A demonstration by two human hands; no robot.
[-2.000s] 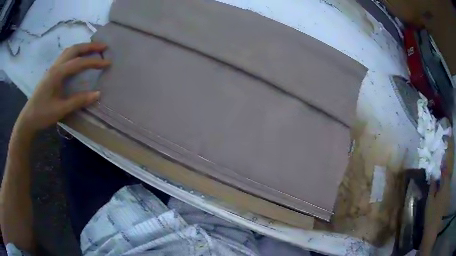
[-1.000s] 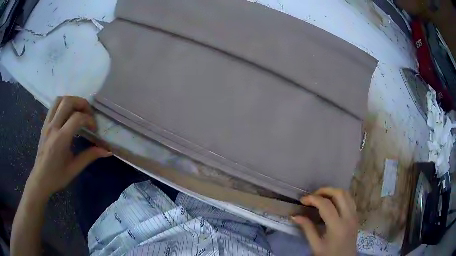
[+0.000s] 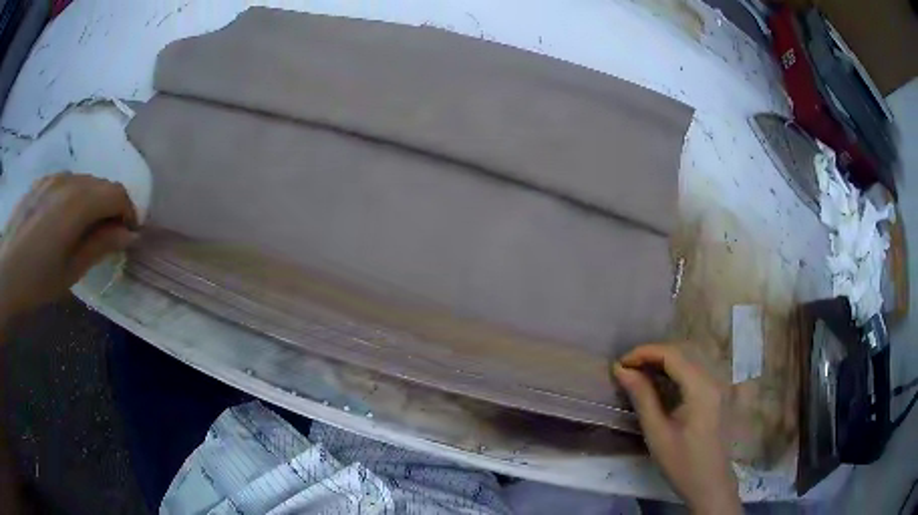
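The large taupe garment panel (image 3: 403,201) lies on the pressing table with a dark pressed fold (image 3: 403,148) along its length. A long tan-brown card strip (image 3: 393,314), blurred, is over the panel near its hem edge (image 3: 403,372). My left hand (image 3: 65,236), blurred, pinches the strip's left end at the panel's left corner. My right hand (image 3: 684,412) pinches the strip's right end between thumb and finger. Whether the strip touches the cloth is unclear.
The iron (image 3: 851,382) stands at the right on its dark rest. A pale patch (image 3: 747,344) lies on the brown scorched area. White crumpled material (image 3: 854,236), a flat grey pointed shape (image 3: 790,156) and a red and dark item (image 3: 815,80) are farther right. The table's rounded edge (image 3: 332,417) runs nearest me.
The card strip has moved from the table's near edge, beside the panel, to over the panel's near side. Both hands are on its ends. The panel appears shifted left in view.
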